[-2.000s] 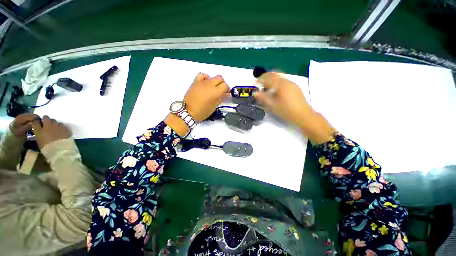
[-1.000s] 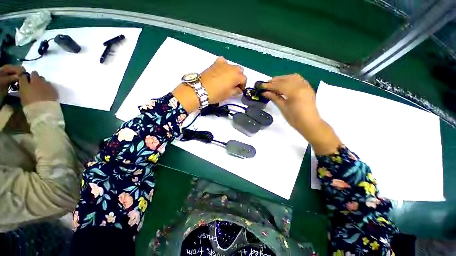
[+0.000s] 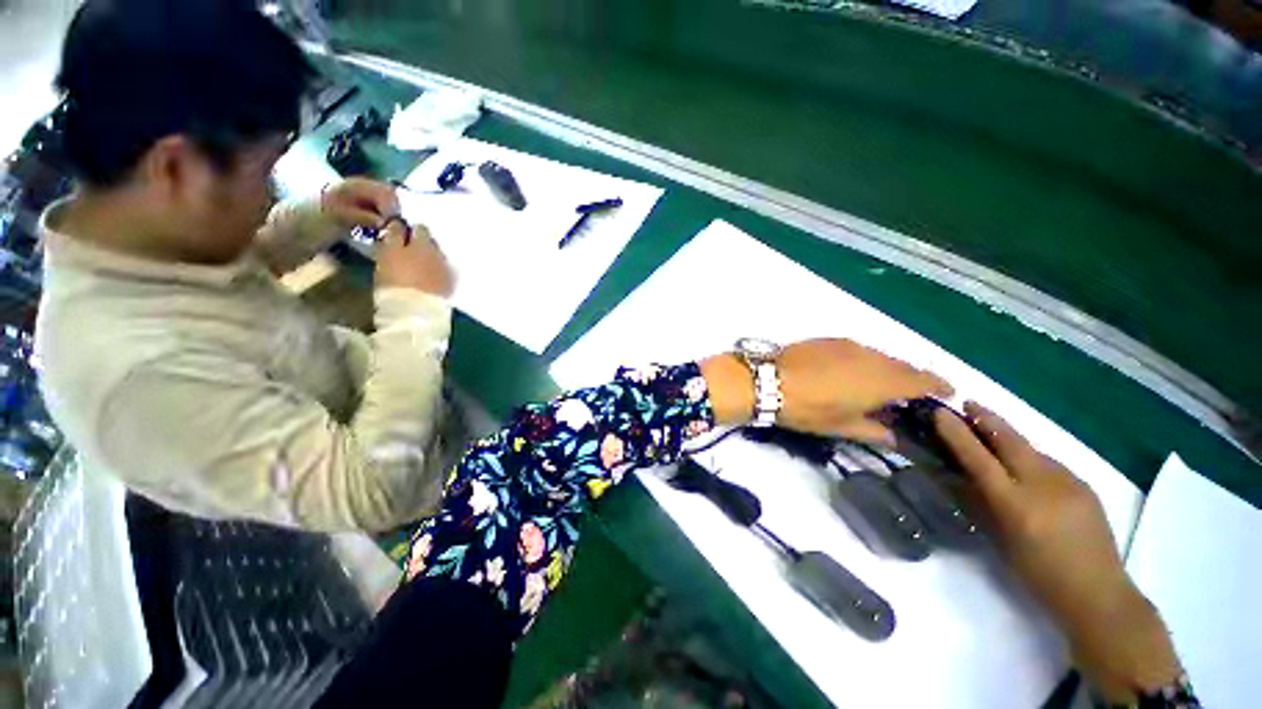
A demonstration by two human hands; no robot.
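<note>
My left hand (image 3: 851, 391), with a watch on the wrist, and my right hand (image 3: 1031, 513) meet at a dark housing (image 3: 925, 429) over the white sheet. Both have their fingers on it; its inside is hidden and blurred. Two dark grey closed units, one of them here (image 3: 882, 513), lie side by side just below the hands, partly under the right hand. Another grey unit (image 3: 842, 596) lies nearer to me, with its bundled black cord (image 3: 716, 489) up and to its left.
A person (image 3: 235, 333) sits at the left, hands together over another white sheet (image 3: 519, 284). On that sheet lie a corded dark unit (image 3: 503, 184) and narrow black parts (image 3: 590, 219). A metal rail (image 3: 969, 305) runs behind the sheets. Another sheet (image 3: 1211, 568) is at the right.
The view has swung left, so the neighbour now shows and the sheets sit further right. The yellow inside of the housing no longer shows. My hands have come closer together around it.
</note>
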